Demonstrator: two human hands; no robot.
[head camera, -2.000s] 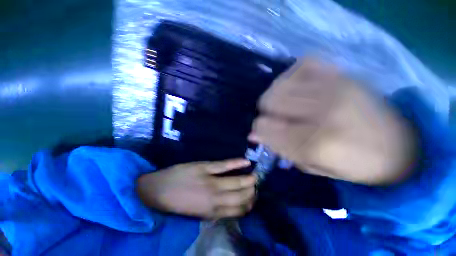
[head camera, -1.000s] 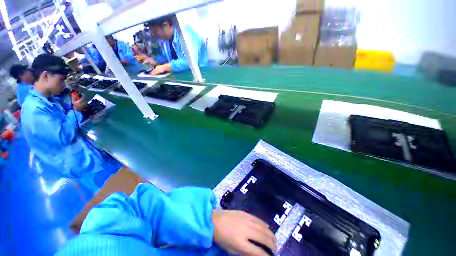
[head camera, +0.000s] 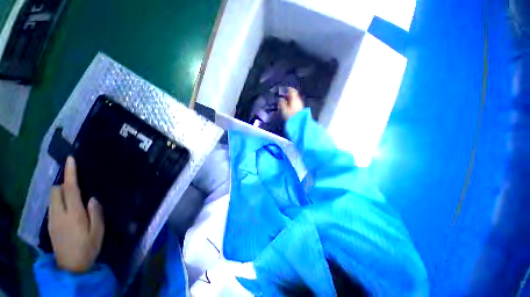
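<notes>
A black housing (head camera: 125, 174) lies tilted on a bubble-wrap sheet (head camera: 125, 81) at the left, with small silver-white brackets (head camera: 135, 136) near its upper end. My left hand (head camera: 75, 226) rests on the housing's left side, thumb and forefinger apart. A small dark piece (head camera: 58, 146) lies on the sheet just beyond its fingertip. An open white carton (head camera: 348, 87) stands at upper centre, with jumbled small dark parts (head camera: 308, 72) inside. My right hand (head camera: 292, 104) reaches in among them; it is small and blurred, and its grip cannot be told.
Another black housing (head camera: 29, 43) on a sheet is cut off at the upper left of the green bench (head camera: 157, 29). The carton's flap (head camera: 378, 75) is folded outward over the glossy blue floor (head camera: 447, 116). My blue smock fills the lower middle.
The view has swung from the line and the workers to the bench edge and carton. My right hand now shows inside the carton. My left hand is still on the housing, at its side.
</notes>
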